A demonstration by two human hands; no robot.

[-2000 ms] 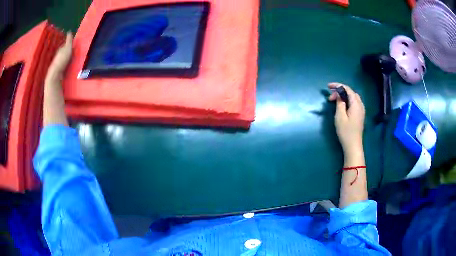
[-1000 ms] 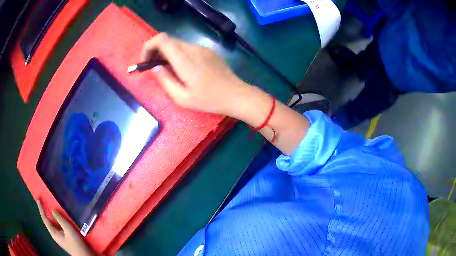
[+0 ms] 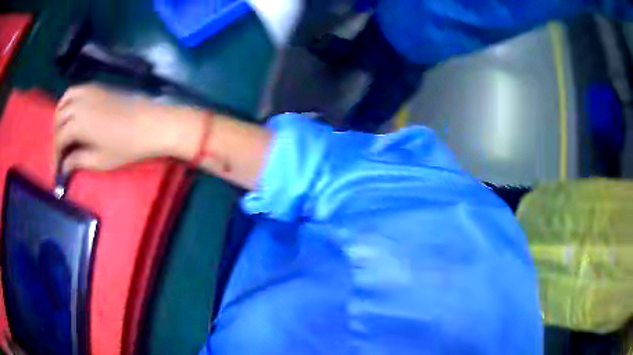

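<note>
The tablet point(image 3: 45, 267) lies in the red foam tray point(image 3: 123, 229) at the left, its dark screen showing a faint blue swirl. My right hand point(image 3: 104, 128) is over the tray just beyond the tablet's upper edge, fingers closed on a small dark USB plug point(image 3: 61, 186). The plug's bright metal tip points down at the tablet's edge; blur hides whether it touches. My left hand is not clearly seen; a small skin-toned blur at the lower left picture edge may be part of it.
A black scanner point(image 3: 111, 66) lies on the green bench beyond my right hand. A blue box point(image 3: 201, 17) with a white strip is at the top. A person in blue is at the top right, and yellow-green clothing point(image 3: 583, 256) shows at the right.
The view has swung right, so tablet and tray sit further left. My right hand has brought the plug from above the foam to the tablet's edge. My left hand has mostly left the picture.
</note>
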